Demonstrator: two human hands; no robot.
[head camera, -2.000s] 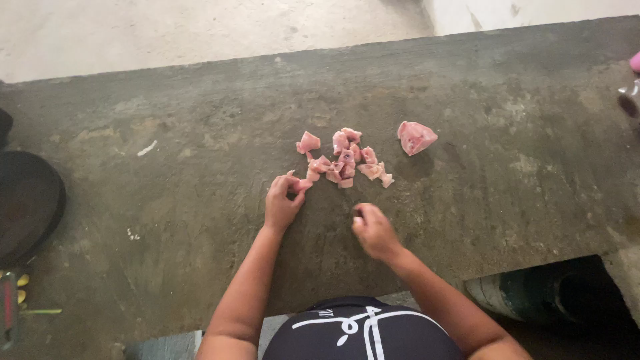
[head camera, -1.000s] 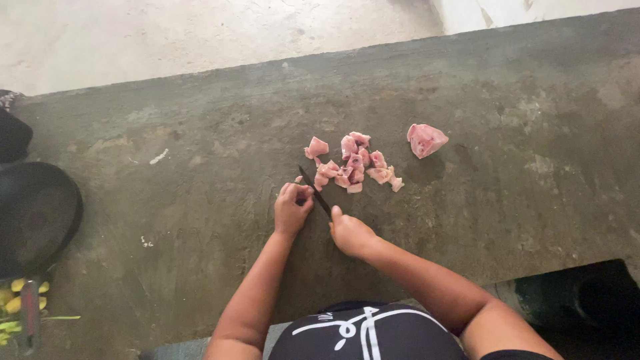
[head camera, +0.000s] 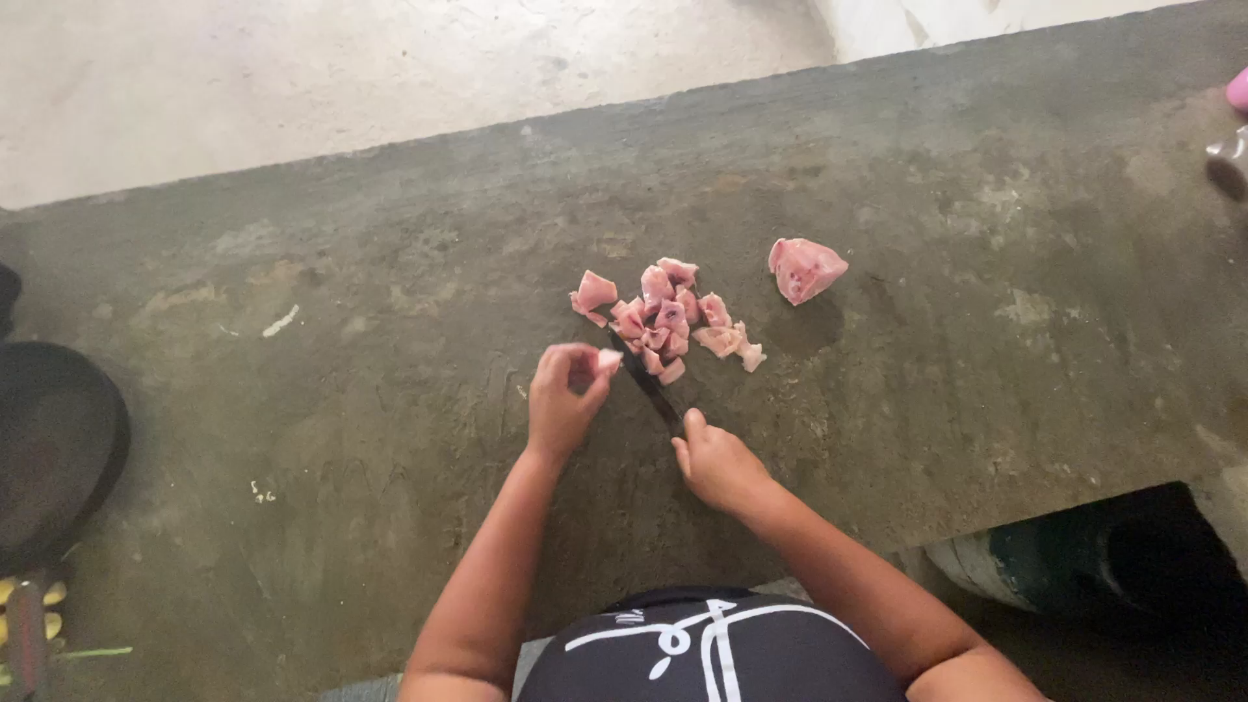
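Note:
My left hand (head camera: 568, 395) pinches a small piece of raw meat (head camera: 609, 360) between thumb and fingers. In my right hand (head camera: 720, 463) is the handle of a dark-bladed knife (head camera: 647, 382), its blade slanting up and left beside the held piece. Just beyond the blade lies a loose pile of cut raw meat (head camera: 671, 317), pale pink, directly on the concrete counter (head camera: 390, 429). One cut piece (head camera: 595, 291) lies at the pile's upper left. A larger uncut-looking chunk of meat (head camera: 805, 270) rests apart, to the right of the pile.
A black pan (head camera: 54, 453) stands at the left edge, its handle (head camera: 27, 634) pointing toward me over yellow pieces and a green stem (head camera: 97, 652). A pink object (head camera: 1237, 90) shows at the far right. Below the counter at lower right is a dark rounded container (head camera: 1048, 556).
From one second ago, my left hand has lifted slightly with its piece of meat now plainly visible. The knife blade has stayed beside the pile, in my right hand.

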